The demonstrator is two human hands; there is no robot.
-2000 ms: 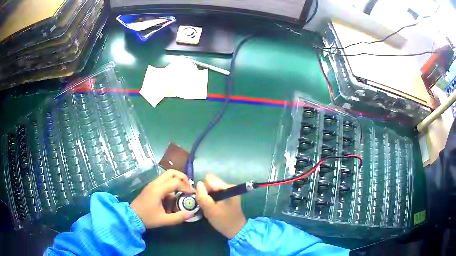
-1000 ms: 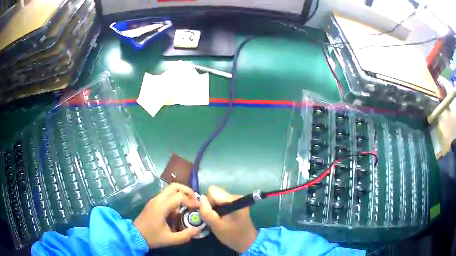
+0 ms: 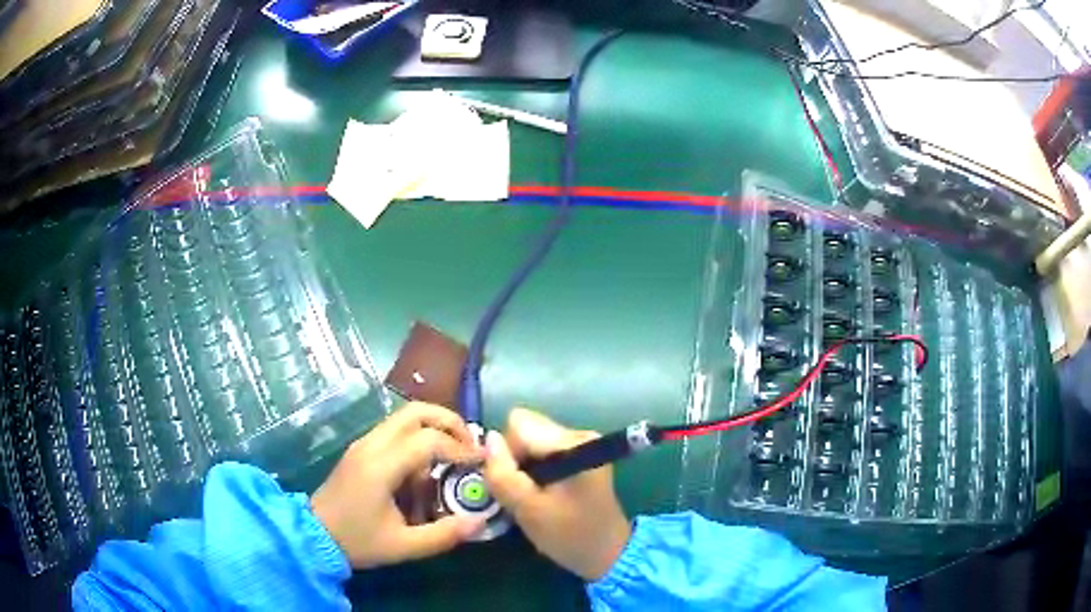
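A round driver (image 3: 475,491) with a pale ring and green-yellow centre sits on the silver test fixture (image 3: 492,527) at the bottom centre. My left hand (image 3: 389,488) curls around the fixture's left side, thumb and fingers on its rim. My right hand (image 3: 562,502) holds the black test probe pen (image 3: 589,457) like a pen, its rear pointing up and right. The pen's tip is hidden by my fingers, so contact cannot be told. Red and black probe leads (image 3: 766,412) run right over the loaded blister tray (image 3: 826,359). The blue signal cable (image 3: 509,293) runs to the fixture.
A ribbed clear tray (image 3: 203,335) lies at left. A brown square pad (image 3: 430,362) is beside the cable. Pale paper slips (image 3: 449,161) lie farther back. Stacked trays stand at far left (image 3: 90,120) and far right (image 3: 969,197). A blue holder (image 3: 335,26) is at the back.
The camera view has shifted, so the bench things sit higher in the picture. Both hands stay at the fixture, the left around it and the right holding the probe pen.
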